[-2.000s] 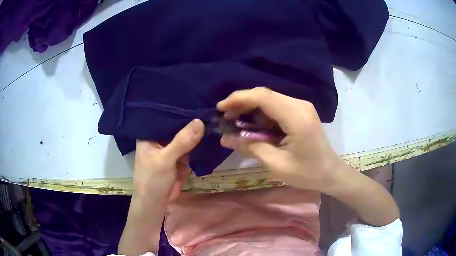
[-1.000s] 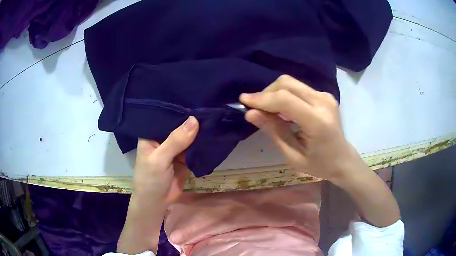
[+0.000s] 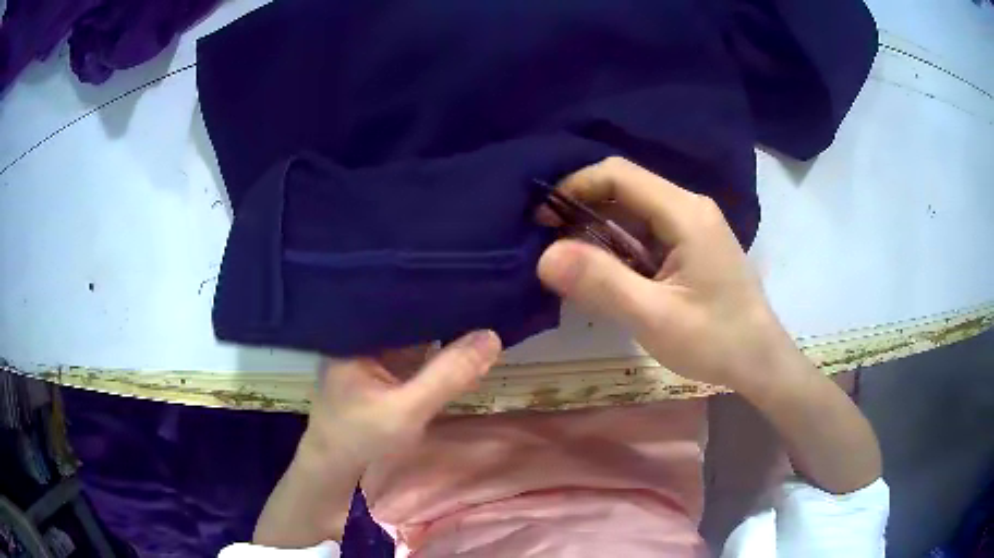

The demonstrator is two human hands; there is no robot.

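A dark purple garment (image 3: pixel 458 98) lies over the table in front of me. Its near part is folded out, with a bluish seam (image 3: pixel 403 259) running left to right. My left hand (image 3: pixel 409 387) is at the garment's near edge, thumb on top, fingers partly hidden below the cloth. My right hand (image 3: pixel 654 262) holds thread snips (image 3: pixel 597 231), dark blades pointing up and left, above the cloth just right of the seam. Whether its fingertips also touch the cloth cannot be told.
The white table (image 3: pixel 109 262) has a worn yellowish near edge (image 3: pixel 218 393). Another purple garment (image 3: pixel 120 33) lies at the far left. Shiny purple cloth (image 3: pixel 185 469) hangs or lies below the table edge at left. Pink cloth (image 3: pixel 545 469) covers my lap.
My left hand has moved down and right, and the near part of the garment now lies flatter, its seam straighter. The snips show more fully in my right hand, pointing up-left.
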